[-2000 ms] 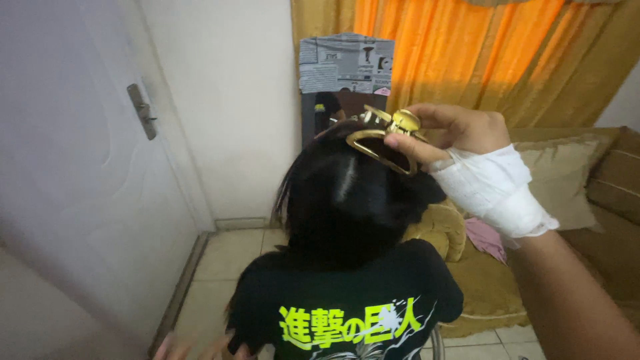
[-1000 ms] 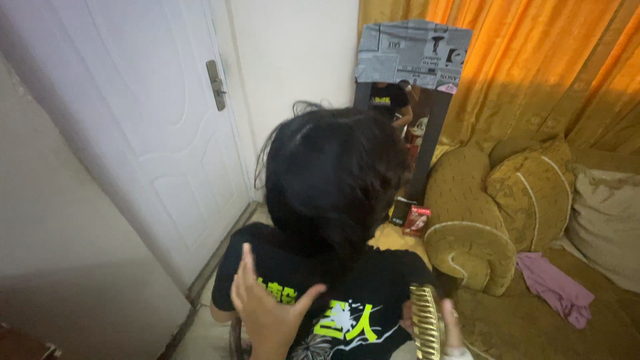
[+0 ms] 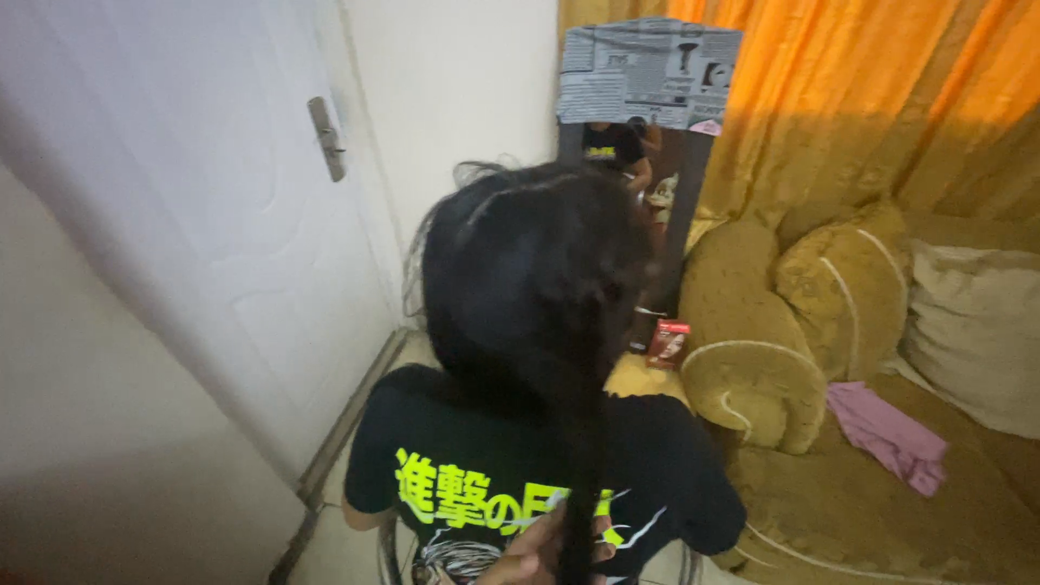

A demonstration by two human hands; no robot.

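A person with long black hair (image 3: 520, 276) sits facing away, wearing a black T-shirt (image 3: 650, 463) with yellow-green lettering. The hair is drawn together into a long hanging length over the back. At the bottom edge, my left hand (image 3: 532, 552) is wrapped around this length; its fingertips show on the right side of the hair. Part of the hand is cut off by the frame. My right hand is out of view, and so is the gold hair claw clip.
A mirror (image 3: 617, 158) with a printed paper top stands before the person. A red box (image 3: 668, 343) lies near its base. To the right is a brown sofa (image 3: 812, 512) with cushions and a pink cloth (image 3: 890, 435). A white door (image 3: 244, 203) is on the left.
My left hand, open a second ago, has moved right and closed around the hair. My right hand, which held the gold claw clip in both earlier frames, has left the view.
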